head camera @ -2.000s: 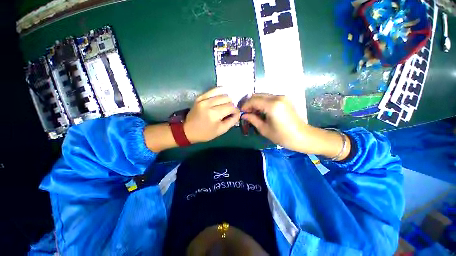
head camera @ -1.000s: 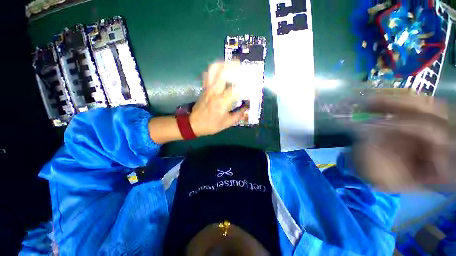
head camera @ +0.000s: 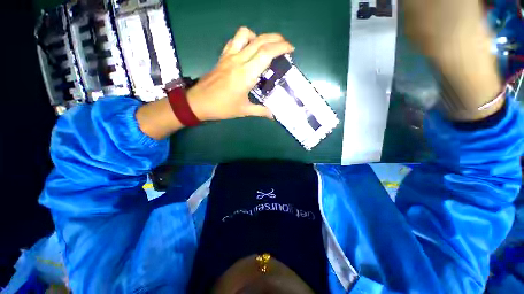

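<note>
My left hand [head camera: 238, 77], with a red wrist band, grips the upper end of a phone mid-frame assembly [head camera: 301, 109]. The assembly is tilted, its far end under my fingers and its near end pointing to the lower right. A dark strip runs down its pale middle, and a black patch shows beside my fingers. My right hand [head camera: 445, 28] is blurred and cut off by the top edge at the right; its fingers cannot be made out. A white sticker sheet [head camera: 368, 97] lies right of the phone, with black shapes at its far end.
Several phone assemblies [head camera: 150, 49] stand side by side at the left. Blue scraps [head camera: 507, 26] and part of a red rim show at the upper right edge, partly behind my right arm. The dark green bench mat [head camera: 212, 140] lies beneath the work.
My left hand has taken hold of the phone's far end and turned the phone from straight to slanted. My right hand left the phone, swept right, and is now at the top right.
</note>
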